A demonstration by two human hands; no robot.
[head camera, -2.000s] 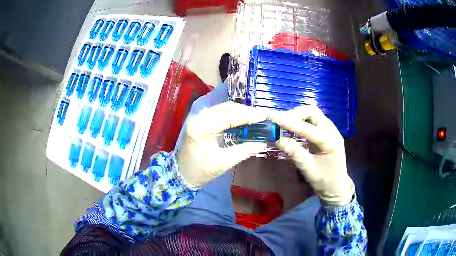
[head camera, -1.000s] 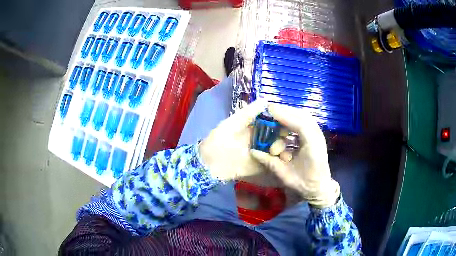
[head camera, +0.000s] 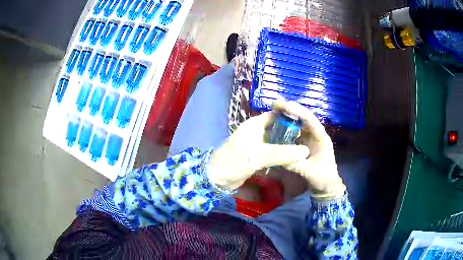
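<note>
A small clear-blue housing point(head camera: 285, 130) is held between my two gloved hands, over my lap. It stands roughly upright, slightly tilted, with a darker blue end at the top. My left hand point(head camera: 249, 152) holds its left side and lower part. My right hand point(head camera: 315, 147) curls around its top and right side. Both wear off-white gloves. The fingers hide the lower end of the housing, so I cannot tell what is inside it.
A white blister tray point(head camera: 56, 124) with rows of blue units lies at left on a red stool point(head camera: 175, 96). A blue ribbed tray point(head camera: 309, 76) lies ahead over clear plastic trays point(head camera: 254, 20). A nozzle point(head camera: 401, 38) hangs upper right beside the green bench point(head camera: 431, 117).
The housing has turned from lying sideways to roughly upright between my hands. My hands have come closer together. The trays sit a little higher in the view.
</note>
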